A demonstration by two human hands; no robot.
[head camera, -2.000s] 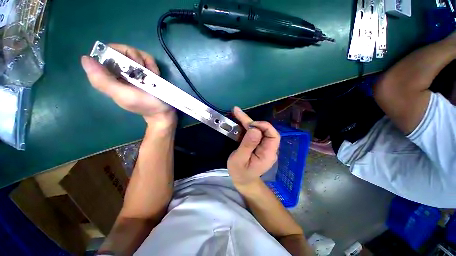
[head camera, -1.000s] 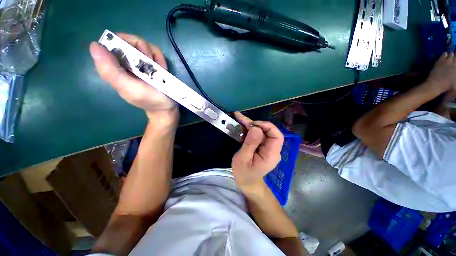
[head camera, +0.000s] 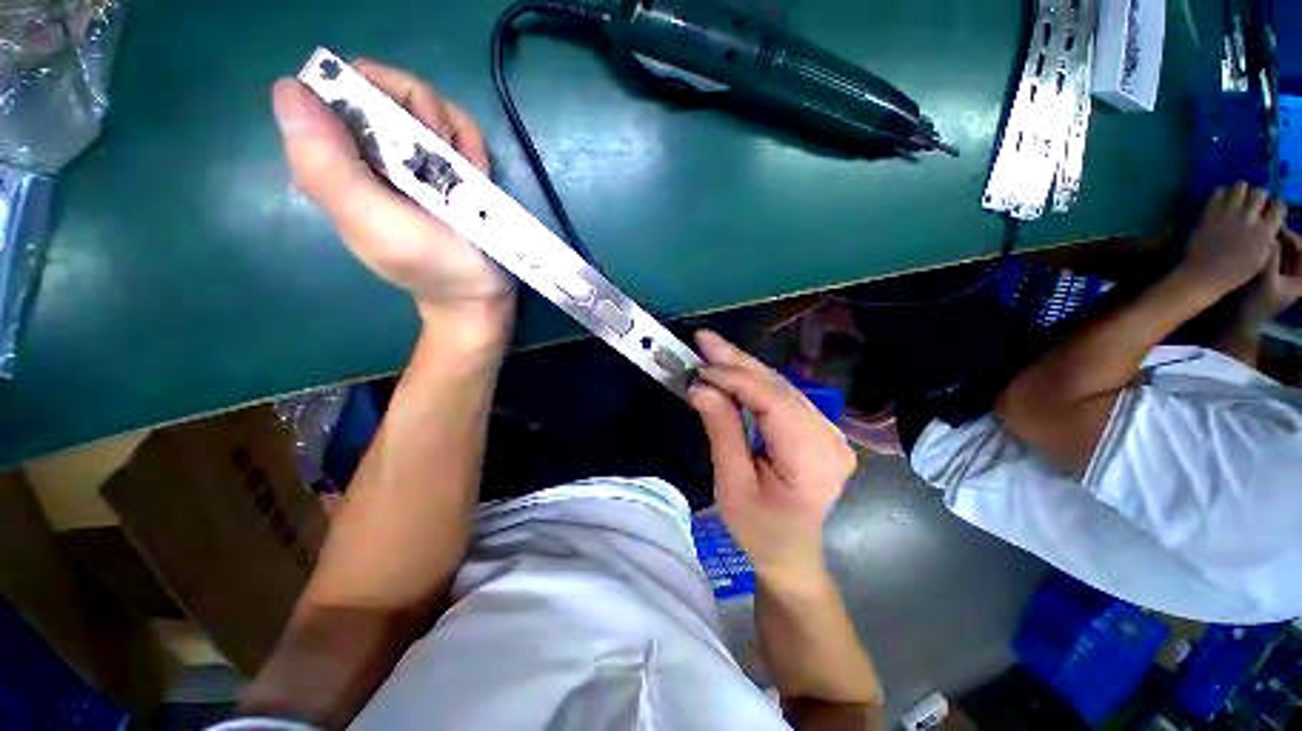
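Observation:
A long silver metal strip with holes and cut-outs is held slanted over the near edge of the bench. My left hand is closed around its upper left part, palm beneath it. My right hand is at its lower right end, with thumb and index fingertips together at the end hole. Something tiny and dark may be between these fingertips; it is too small to tell. A black electric screwdriver lies on the bench beyond the strip, its bit pointing right.
The green bench top has clear plastic bags at left. A stack of silver strips and a white box lie at right. A coworker in white sits at right. A cardboard box and blue crate are below.
My right hand's fingers have straightened and their tips have moved onto the strip's end. The strip and my left hand sit slightly further right and higher in the view.

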